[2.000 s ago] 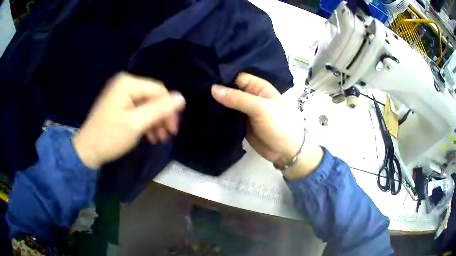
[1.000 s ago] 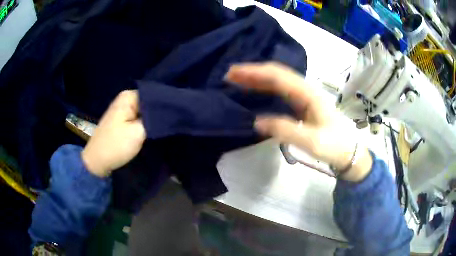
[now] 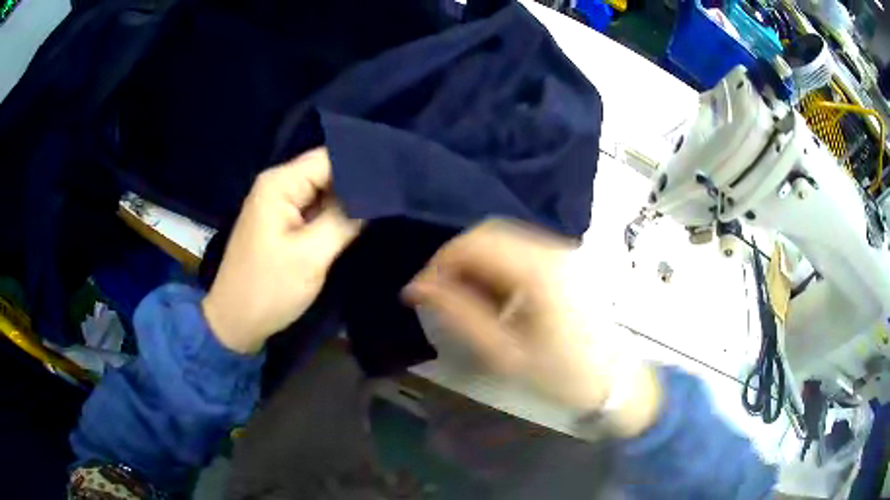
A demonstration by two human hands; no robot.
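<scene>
A large dark navy garment piece (image 3: 468,127) covers the left and middle of the table and hangs over its front edge. My left hand (image 3: 283,244) pinches the left end of a folded navy edge between thumb and fingers. My right hand (image 3: 517,312) is blurred, at the lower right of the cloth, with its fingers bent; whether it touches or holds the cloth cannot be told. The white sewing machine head (image 3: 727,166) stands to the right, with no cloth under its needle area.
Black shears (image 3: 766,376) lie right of the needle area, beside a tan card (image 3: 779,283). Small dark tools (image 3: 825,420) lie at the far right. A blue bin (image 3: 707,44) and a yellow wire basket (image 3: 829,127) stand behind the machine. The white table (image 3: 468,376) has a wooden front edge.
Since one second ago, my left hand has moved right and slightly up with the cloth edge. My right hand has moved left and down. Earlier, two seconds ago, my left hand was off the edge.
</scene>
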